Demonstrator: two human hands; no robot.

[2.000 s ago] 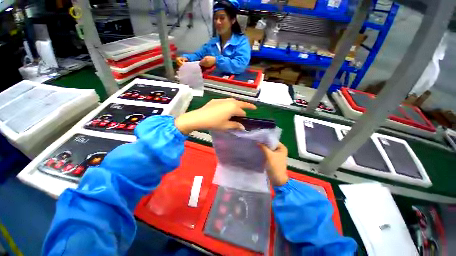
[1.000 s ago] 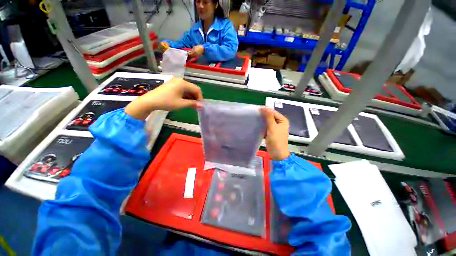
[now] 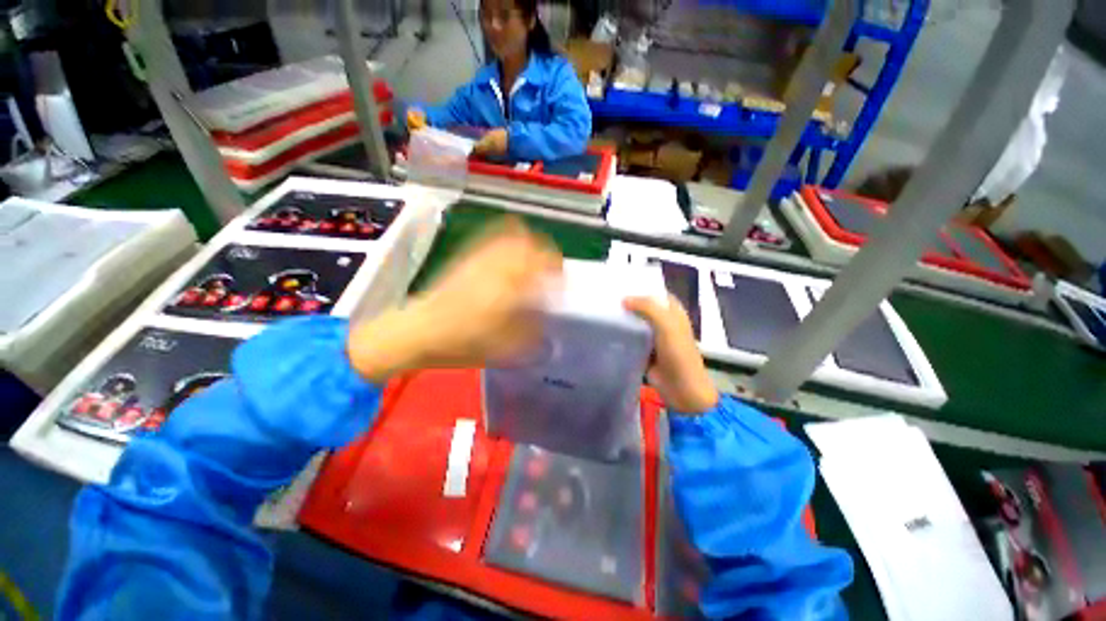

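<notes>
A tablet in a frosted sleeve (image 3: 564, 394) stands upright above the middle of the red tray (image 3: 400, 534). My left hand (image 3: 479, 303) is blurred at the sleeve's top left; whether it grips is unclear. My right hand (image 3: 667, 352) holds the sleeve's top right edge. A second sleeved tablet (image 3: 570, 522) lies in the tray's middle slot, its red-icon print showing through. The left slot holds a white label strip (image 3: 459, 459). The right slot is partly hidden by my right sleeve.
A white tray (image 3: 261, 334) with three printed tablets lies left, beside stacked white trays (image 3: 85, 279). Empty sleeves (image 3: 910, 522) lie right. A white tray of dark tablets (image 3: 934, 394) is on the green belt (image 3: 982, 352). Grey uprights cross the view. A person (image 3: 528, 103) works opposite.
The sleeve top was open around a tablet edge, then held flat by both hands. Now its top looks folded over, and my left hand has moved right across it. The sleeve hangs slightly lower.
</notes>
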